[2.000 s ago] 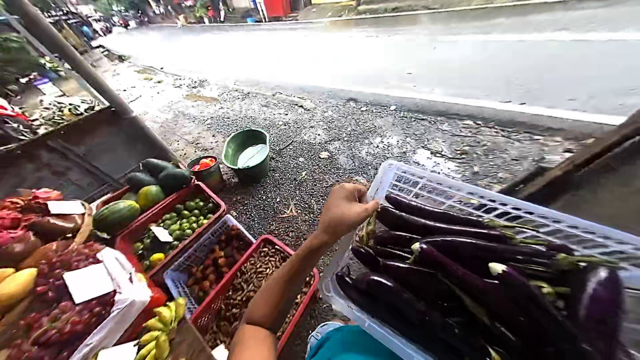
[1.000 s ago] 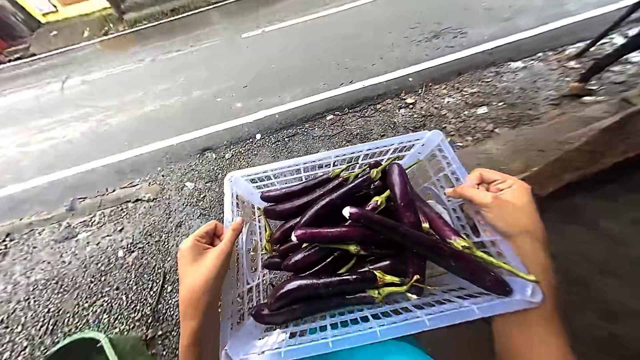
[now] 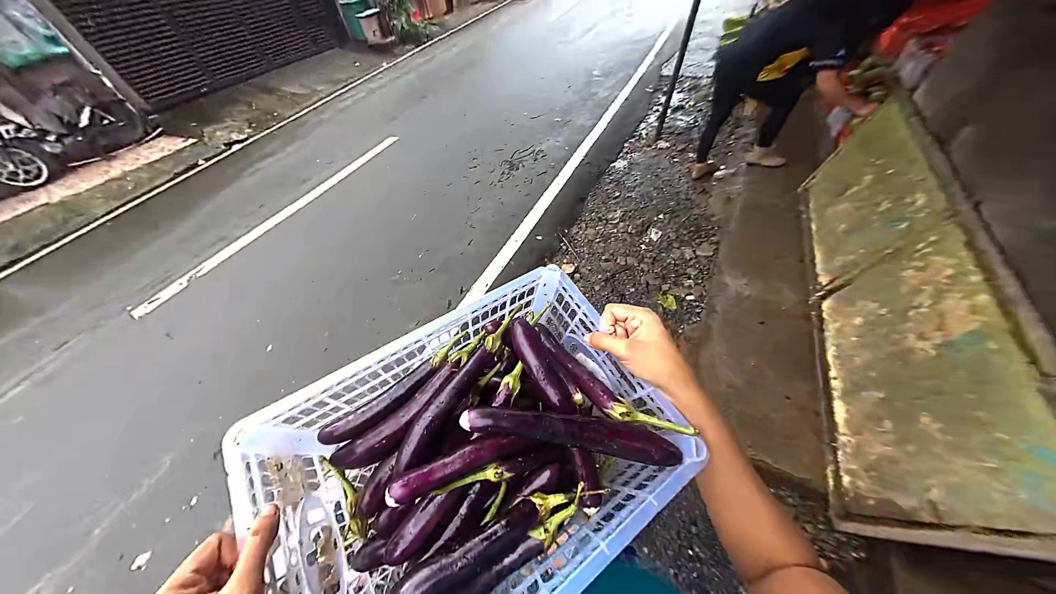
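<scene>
A white plastic mesh crate (image 3: 285, 417) is held up in front of me, tilted in view, with many long purple eggplants (image 3: 569, 433) piled inside. My left hand (image 3: 223, 561) grips its near left end, the thumb over the rim and the other fingers mostly hidden behind the wall. At the right end my right hand (image 3: 643, 342) is closed round the rim. The eggplants lie in mixed directions, their green stems showing; one rests across the top near the right end.
A paved road (image 3: 346, 239) with white lines runs past on the left. At upper right a person in dark clothes (image 3: 763, 62) bends over a stall, beside a thin dark pole (image 3: 678, 70). A stained, mossy slab (image 3: 932, 355) lies at right. A motorcycle (image 3: 29, 157) stands across the road.
Two seconds ago one hand was visible at the crate's rim; now both hands hold it. The view has swung right, away from the fruit crates, and the bent person and slab have come into sight.
</scene>
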